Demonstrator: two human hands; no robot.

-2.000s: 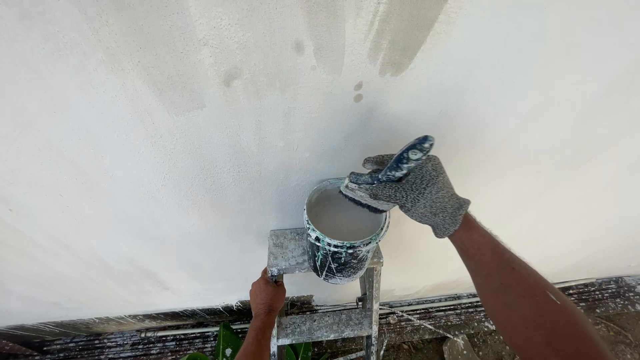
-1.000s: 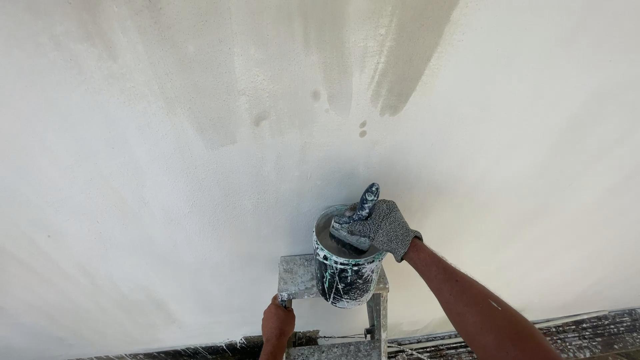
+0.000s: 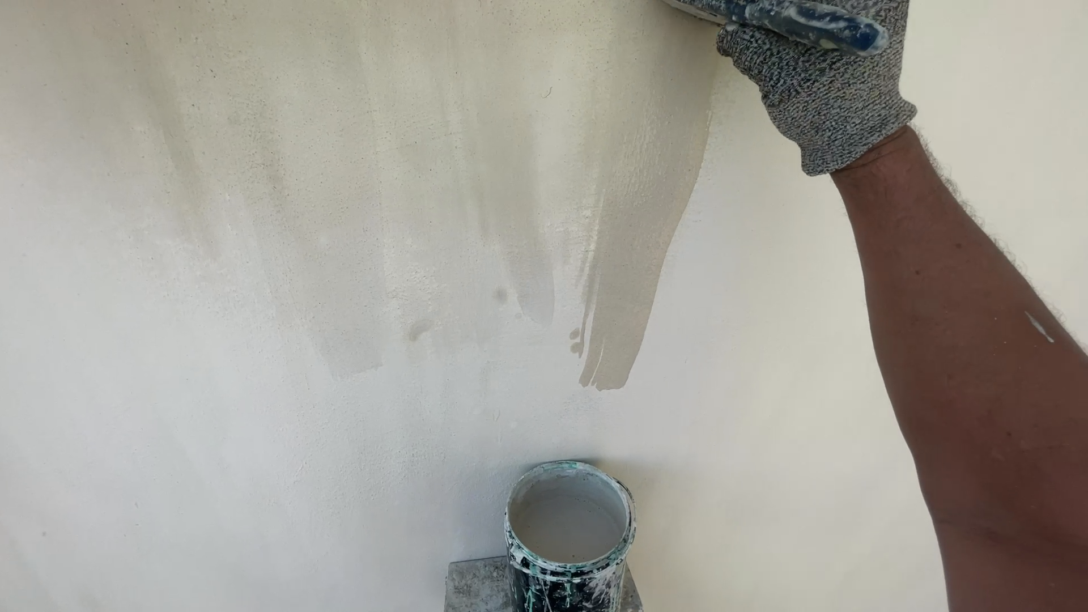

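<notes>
My right hand (image 3: 829, 89), in a grey knitted glove, grips a paintbrush (image 3: 816, 25) with a blue, paint-smeared handle at the top right. The brush is against or close to the wall; its bristles lie beyond the top edge. A wet, darker stroke (image 3: 633, 314) runs down the pale wall (image 3: 255, 476) to the left of my forearm. Well below the hand, a paint-splattered bucket (image 3: 568, 591) holds whitish, thin paint (image 3: 569, 529). My left hand is out of view.
Under the bucket is the grey, paint-stained top step of a ladder (image 3: 476, 586), close to the wall at the bottom edge. Fainter greyish streaks and a few small spots mark the wall above it.
My right hand has lifted the brush out of the bucket and up to the wall. A wet stroke now extends lower. My left hand, earlier at the ladder, has left the view, which has tilted upward.
</notes>
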